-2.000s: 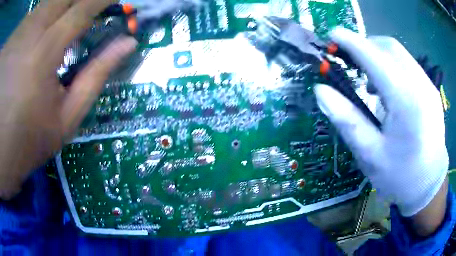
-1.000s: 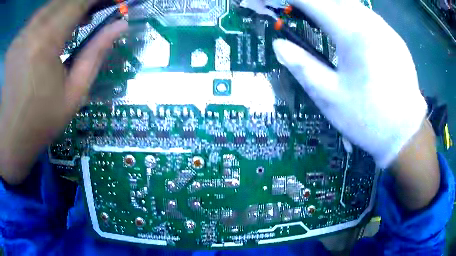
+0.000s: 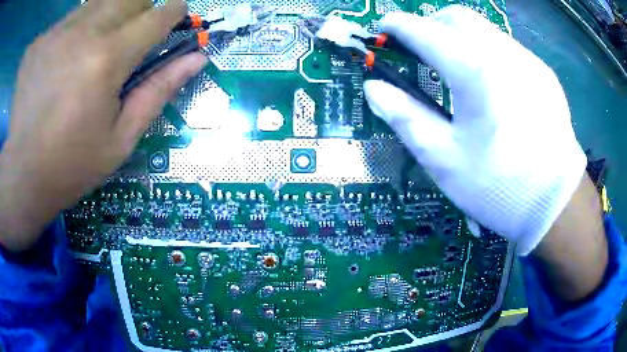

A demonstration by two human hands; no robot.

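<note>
A large green circuit board (image 3: 302, 275) lies solder side up in front of me, with white border lines and a broad silver dotted strip across it. My bare left hand (image 3: 89, 117) holds diagonal cutters (image 3: 165, 58) with black handles and orange bands. My white-gloved right hand (image 3: 488, 117) holds a second pair of cutters (image 3: 409, 75). Both pairs of silver jaws point inward over the upper part of the board, a short gap apart. Glare blurs the jaw tips, so I cannot tell whether they touch a lead. The palms hide parts of both board sides.
The dark green bench (image 3: 543, 41) shows at the right. A black object (image 3: 595, 165) with a yellow stick (image 3: 606, 199) lies beyond my right wrist. Dark items sit at the top right corner. Blue sleeves (image 3: 574, 309) frame the board's near end.
The board has shifted toward me, lower in the picture. My left cutters show more fully, and their jaws have come closer to the right cutters. Both hands still hold their cutters.
</note>
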